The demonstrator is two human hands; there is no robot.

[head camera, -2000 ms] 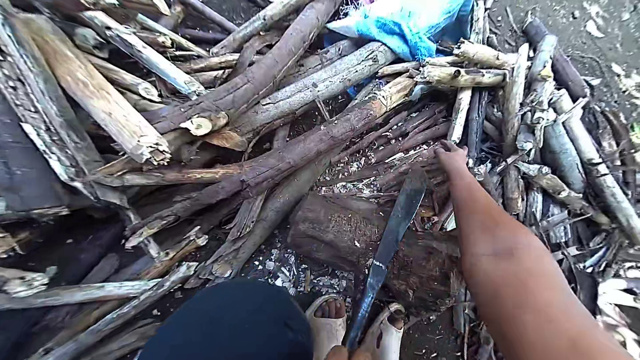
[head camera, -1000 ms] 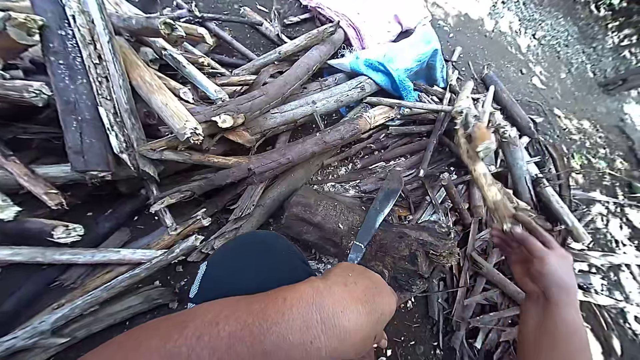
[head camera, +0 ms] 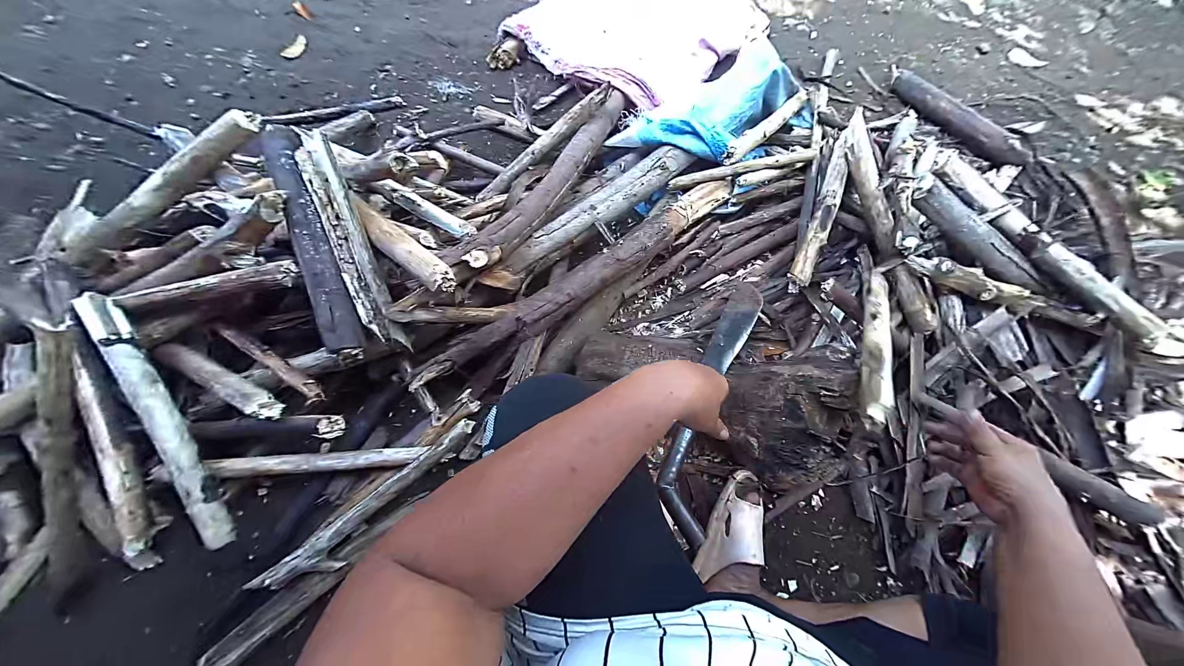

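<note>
A machete (head camera: 733,328) with a dark metal blade leans across a thick dark log (head camera: 795,402); its bent handle reaches down beside a sandalled foot. My left hand (head camera: 700,398) is bent down at the wrist, in front of the machete where blade and handle meet. Its fingers are mostly hidden, so its grip cannot be made out. On the right, my right hand (head camera: 990,462) is open with fingers spread, over split sticks and bark. A thin stick (head camera: 1101,490) passes behind it. Just left of that hand, a pale peeled stick (head camera: 876,347) lies on the right heap.
A large heap of cut branches (head camera: 213,287) spreads over the left side. Long branches (head camera: 592,268) lie diagonally behind the log. A pale cloth (head camera: 638,42) and blue plastic sheeting (head camera: 721,111) are at the back. My sandal (head camera: 735,527) is close to the log.
My right hand moved from the sticks behind the log to the right heap, where one second ago it was at a raised pale stick. It is now apart from that stick. The view has shifted.
</note>
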